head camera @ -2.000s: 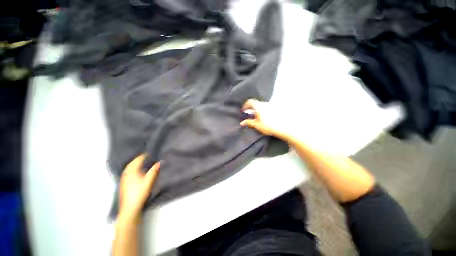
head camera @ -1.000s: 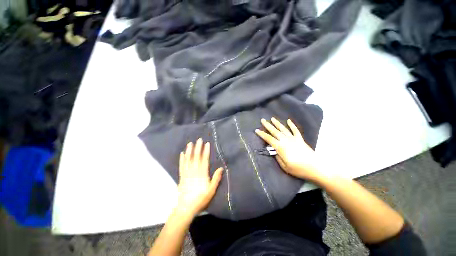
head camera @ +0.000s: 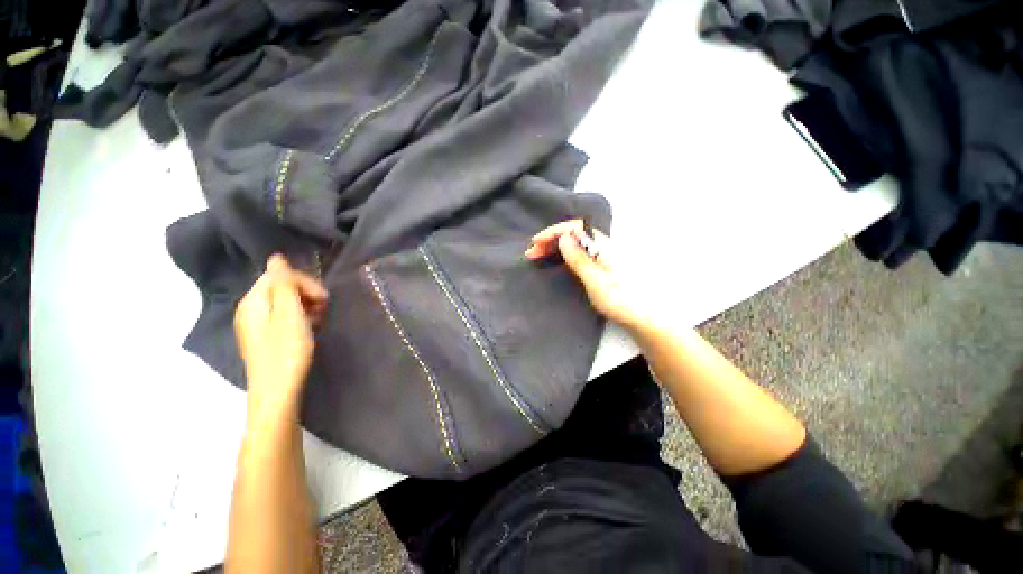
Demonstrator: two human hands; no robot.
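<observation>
A dark grey knit garment point(head camera: 494, 303) lies spread on the white tabletop, its rounded panel hanging at the near edge. Two pale dashed seams run down the panel; more seam lines show on the folds above. My left hand point(head camera: 280, 308) is at the panel's left part, fingers curled on the cloth, slightly blurred; whether it grips cloth is unclear. My right hand point(head camera: 583, 264) is at the panel's upper right edge, fingers bent, with a small whitish tool point(head camera: 592, 242) in it, mostly hidden by the fingers.
The white table point(head camera: 123, 336) has its near edge by my body. A dark garment pile point(head camera: 942, 123) hangs over the right edge, with a black flat rectangle point(head camera: 825, 146) beside it. Grey garments are heaped at the far left. Something blue shows at the left rim. Speckled floor lies at right.
My hands were flat on the panel with fingers spread; now they are farther apart and higher on it, fingers curled. The view has shifted, with the garment further left in it.
</observation>
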